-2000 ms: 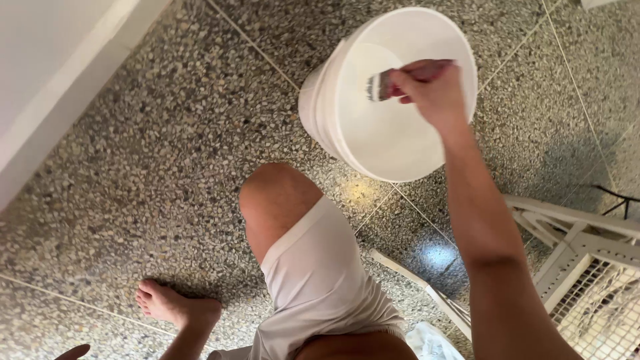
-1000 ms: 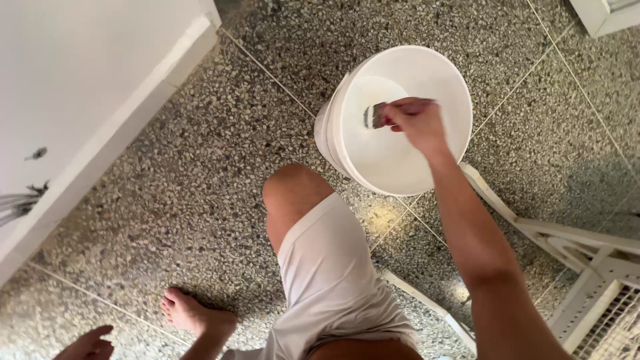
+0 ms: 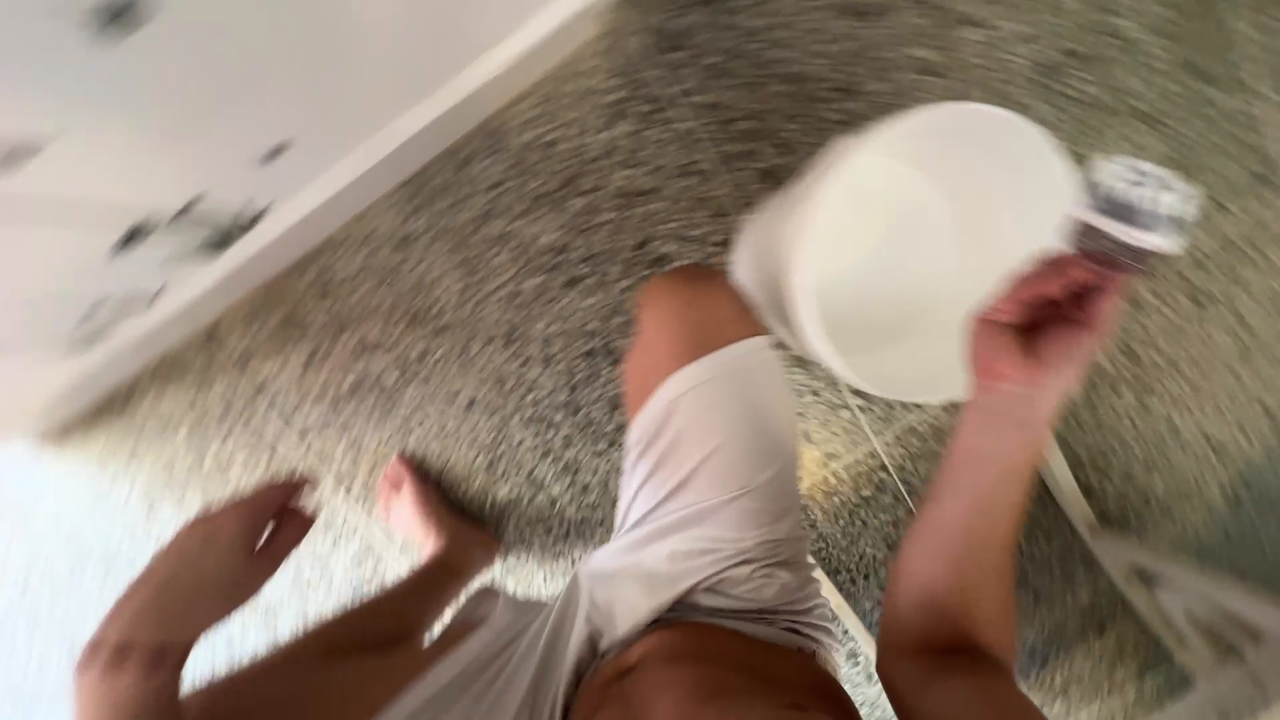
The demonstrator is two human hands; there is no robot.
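Note:
My right hand point(image 3: 1045, 320) is closed around the handle of a paintbrush point(image 3: 1140, 205), whose metal ferrule and white-coated bristles point up and away from me. The brush is over the right rim of a white plastic bucket point(image 3: 930, 250), outside its mouth in this view. Pale content shows inside the bucket, but blur hides its surface. My left hand point(image 3: 245, 535) hangs at the lower left near my bare foot, holding nothing, with its fingers loosely bent and the thumb apart.
Speckled terrazzo floor point(image 3: 480, 300) lies under the bucket and my foot. A white wall with a baseboard point(image 3: 330, 215) runs along the upper left, with blurred dark marks on it. At the lower right stands a white metal frame point(image 3: 1150, 590), close to my right arm.
My right hand has brought the brush from inside the bucket's mouth to beyond its right rim. My left hand has come further into view. The view has shifted and blurred.

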